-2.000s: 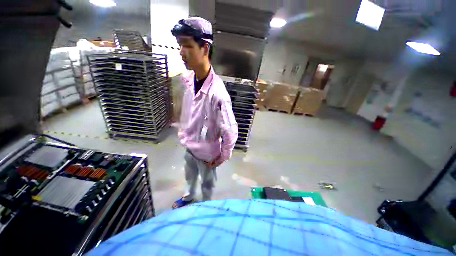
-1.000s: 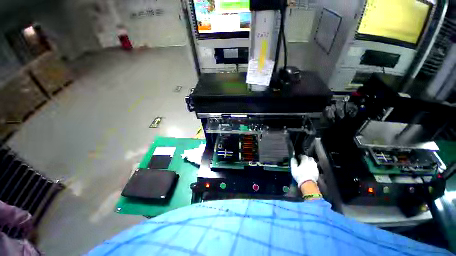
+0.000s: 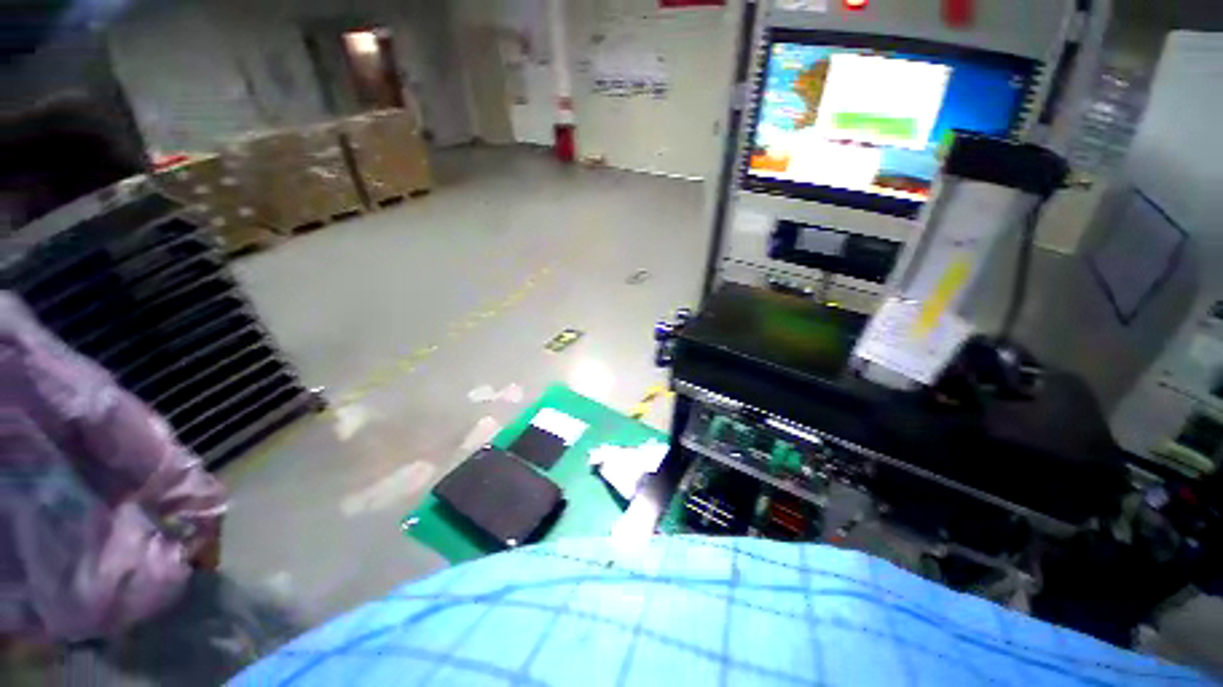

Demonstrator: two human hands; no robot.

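Observation:
Neither of my hands can be made out; my blue checked clothing covers the bottom of the view. A black test fixture [image 3: 885, 403] stands at the right, tilted in the view. A circuit board [image 3: 785, 521] with orange-red parts lies inside it, its near part hidden by my clothing. A dark flat case [image 3: 499, 497] lies on a green mat [image 3: 456, 540] left of the fixture. A smaller black flat piece [image 3: 541, 447] and a white paper sheet [image 3: 558, 427] lie behind it. A loose white heap [image 3: 628, 467] lies beside the fixture.
A person in a pink jacket [image 3: 94, 490] stands at the left edge, near a black rack [image 3: 175, 315]. Cartons [image 3: 302, 175] stand on pallets behind. A lit test monitor [image 3: 885, 118] is above the fixture. Yellow tape [image 3: 456, 342] marks the grey floor.
The view has swung left since one second ago, so the fixture and mat appear further right. The white-gloved hand at the fixture's right side no longer shows. More of the pink-jacketed person shows.

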